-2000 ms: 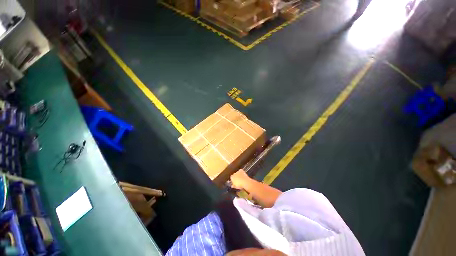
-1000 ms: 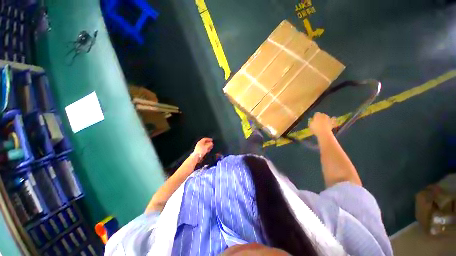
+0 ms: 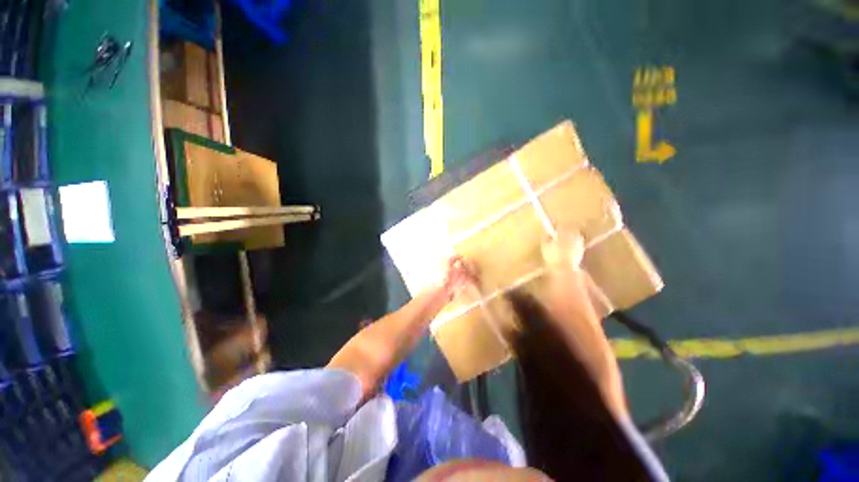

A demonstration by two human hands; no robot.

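Note:
A brown carton (image 3: 509,221) with pale straps lies turned at an angle over the dark trolley deck (image 3: 461,176), whose edge shows behind it. My left hand (image 3: 459,279) is at the carton's near left part, with its fingers curled at a strap. My right hand (image 3: 563,252) is curled at a strap right of the middle. Both hands are slightly blurred and hide parts of the straps. The curved trolley handle (image 3: 695,391) shows at the lower right, partly behind my right forearm.
At left, the green workbench (image 3: 118,301) bears a white sheet (image 3: 86,212), a black cable (image 3: 108,58) and an orange and blue holder (image 3: 100,426). Blue bins (image 3: 33,325) line it. Boards (image 3: 250,218) jut out below it. A blue stool (image 3: 264,14) is at the top.
Both hands have come onto the carton; my right was by the trolley handle and my left was apart from it. The carton appears larger and turned, with the deck edge now showing behind it.

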